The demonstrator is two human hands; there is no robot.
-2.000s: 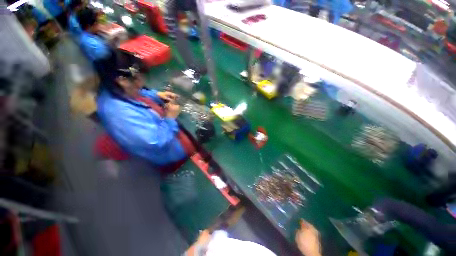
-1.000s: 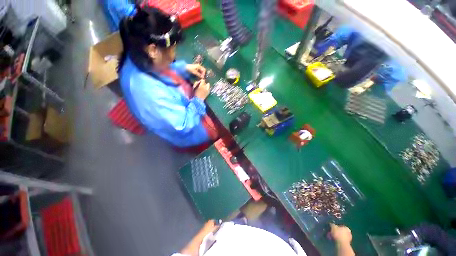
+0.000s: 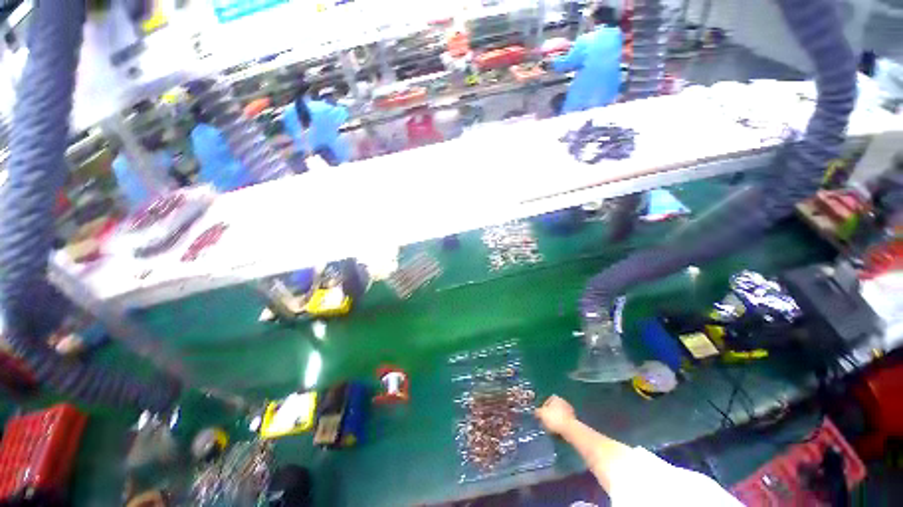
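A heap of small coppery and silvery components lies on a clear plastic tray on the green bench mat. My right hand is at the heap's right edge, its forearm and white sleeve coming from the lower right. The hand is small and blurred; its fingers look curled, and I cannot tell whether it holds a part. My left hand is out of the picture.
A solder spool on a red stand and a blue-black soldering station stand left of the heap. A clear extraction hood on a ribbed hose is to the right. A white shelf runs behind. Red trays are lower left.
The view has swung right and up, so the seated neighbour in blue and my left hand have left the picture. My right hand now shows beside the heap's right edge, previously below it.
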